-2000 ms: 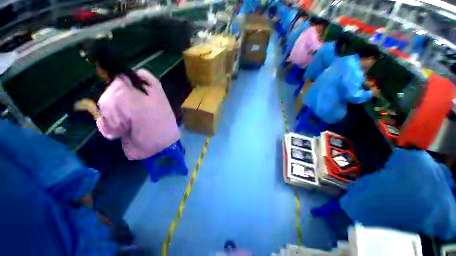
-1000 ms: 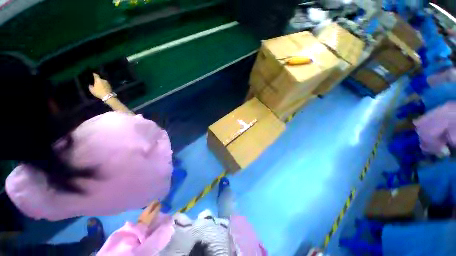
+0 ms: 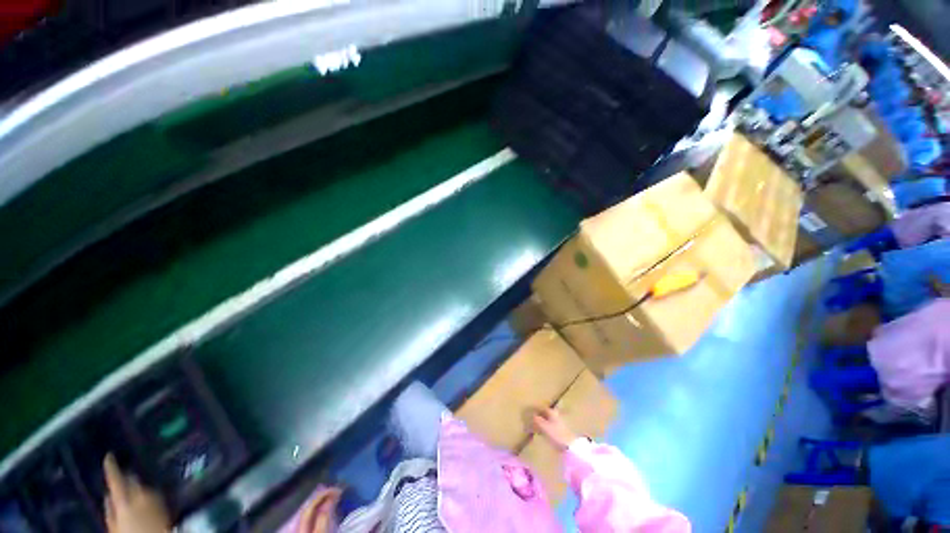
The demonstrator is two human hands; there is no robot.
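My right hand, in a pink sleeve, is small and blurred over the low closed brown carton; nothing shows in it, and I cannot tell if it touches the carton. My left hand is low in the picture beside the belt's edge, blurred and partly cut off. A black tray with dark devices lies on the green belt at the lower left. Another person's hand is at that tray. A tall stack of black trays stands at the belt's far end.
Taller closed cartons stand beside the belt, with a yellow-orange item on top. The blue floor aisle runs along the right, with yellow-black tape. People in blue and pink smocks sit beyond it. A carton lies at the lower right.
The view has moved nearer the belt and cartons. The seated person in pink has mostly left the picture at the lower left. My right hand has come into view; the black tray stack shows more fully.
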